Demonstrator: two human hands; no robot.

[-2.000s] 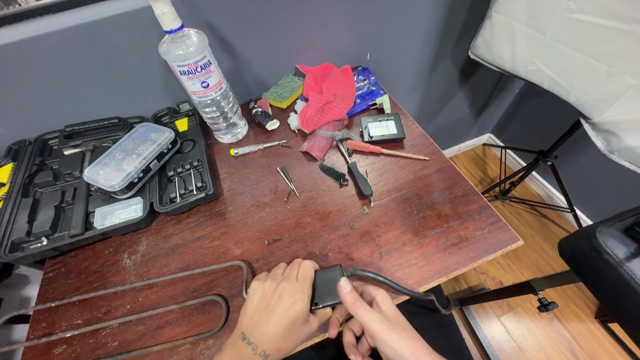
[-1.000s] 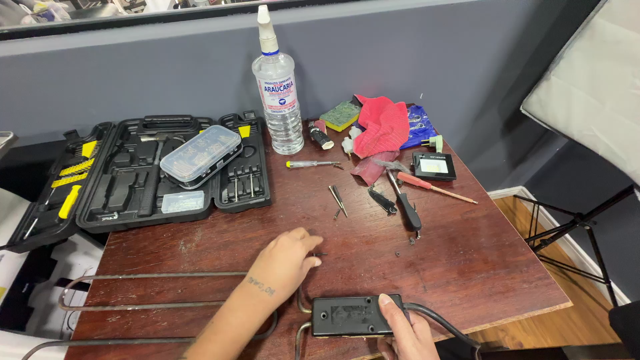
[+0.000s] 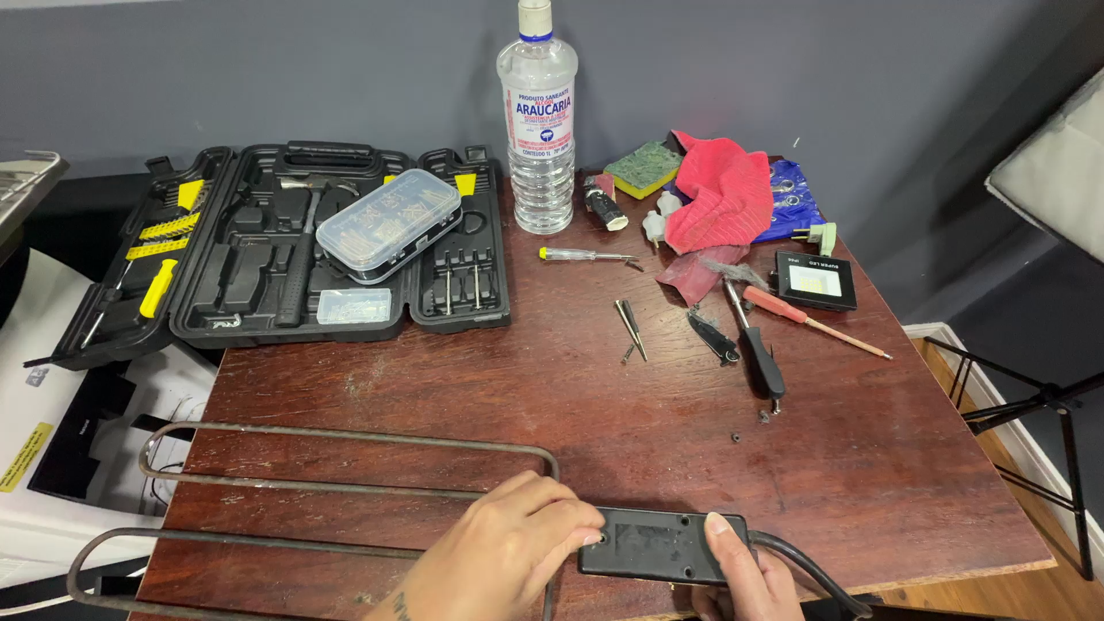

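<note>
A black plastic housing (image 3: 660,545) with screw holes lies at the table's near edge, joined to a bent metal heating element (image 3: 345,438) on its left and a black cable (image 3: 811,569) on its right. My right hand (image 3: 746,565) grips the housing's right end, thumb on top. The fingertips of my left hand (image 3: 517,539) are pinched at a hole on its left end; whether they hold a small screw cannot be told. Beyond them lie small pointed metal bits (image 3: 631,328), a black-handled tool (image 3: 759,354) and a red-handled screwdriver (image 3: 789,310).
An open black tool case (image 3: 250,319) with a clear-lidded box (image 3: 388,224) stands at the back left, beside a clear plastic bottle (image 3: 542,181). A red cloth (image 3: 720,190), a sponge (image 3: 642,168), a small LED floodlight (image 3: 815,280) and a tester screwdriver (image 3: 578,254) lie farther right.
My left hand has moved from above the element's bend onto the housing's left end. My right hand remains on its right end. The view has shifted.
</note>
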